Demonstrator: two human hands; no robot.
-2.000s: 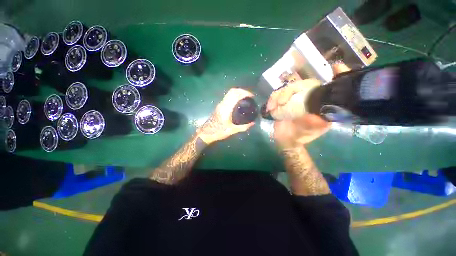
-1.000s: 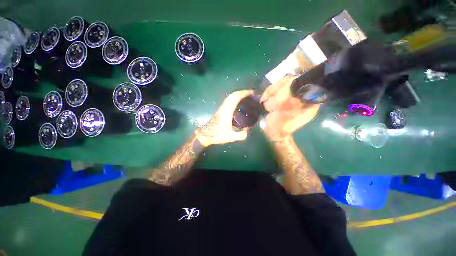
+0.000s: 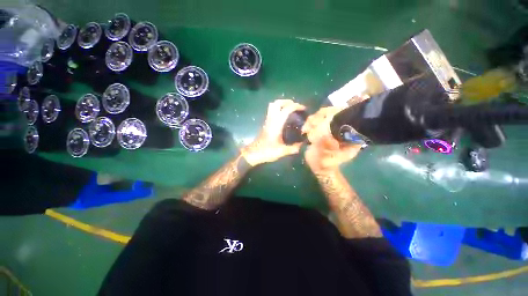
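Observation:
My left hand (image 3: 271, 136) is wrapped around a black cylindrical unit (image 3: 294, 128), plain dark end up, at the middle of the bench. My right hand (image 3: 327, 142) grips the nose end of a black electric screwdriver (image 3: 382, 119) at the unit's right edge. The tool's body extends to the right. The fingers hide the bit. The screw feeder (image 3: 399, 66), a pale box, stands behind the tool, which partly covers it.
Several black units with clear rims (image 3: 172, 109) stand at the left on the green bench (image 3: 231, 173). One stands apart (image 3: 245, 59). A ring glowing purple (image 3: 438, 145), a dark cylinder (image 3: 476, 158) and a clear cup (image 3: 448, 176) lie at right. Blue bins (image 3: 435, 244) are below the edge.
The screwdriver has swung from reaching over the right side to the unit, tilted slightly differently. The purple ring, hidden at first, now shows. The whole view has shifted, moving the standing units rightward in the picture.

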